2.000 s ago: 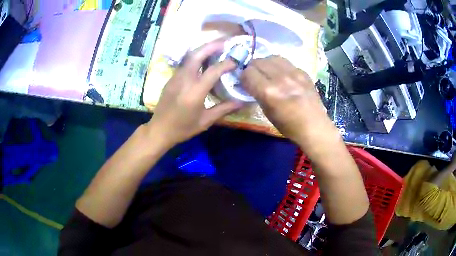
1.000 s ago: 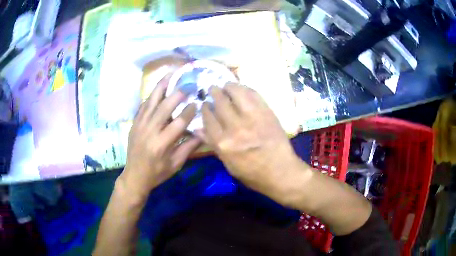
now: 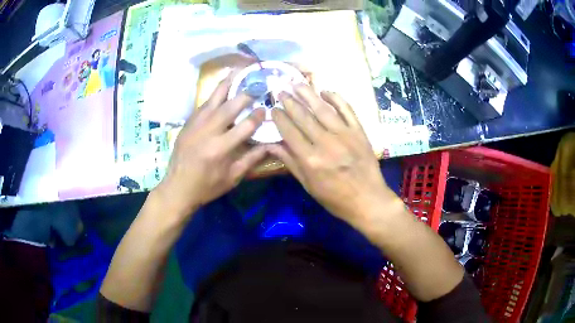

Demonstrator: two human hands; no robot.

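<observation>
A round white disc (image 3: 268, 131) lies on the yellowish work pad (image 3: 334, 41), in front of me. It has a dark spot at its centre and a greyish round patch at its upper left. My left hand (image 3: 211, 142) lies over its left side with the fingertips on it. My right hand (image 3: 328, 148) lies over its right side, fingers bent and spread, fingertips near the centre. Both hands hide much of the disc's sides. A white glaring piece with a dark wire stretches behind the disc; its outline is washed out.
A red basket (image 3: 485, 158) with black domes on white frames stands below the bench edge at right. Silver-grey metal blocks (image 3: 476, 79) with a black strap are right of the pad. A pink sheet (image 3: 72, 135) with cartoon figures and green printed paper lie at left.
The view has shifted. The disc, tilted between my hands two seconds ago, now lies flatter on the pad. My right fingers have spread more over it since one second ago.
</observation>
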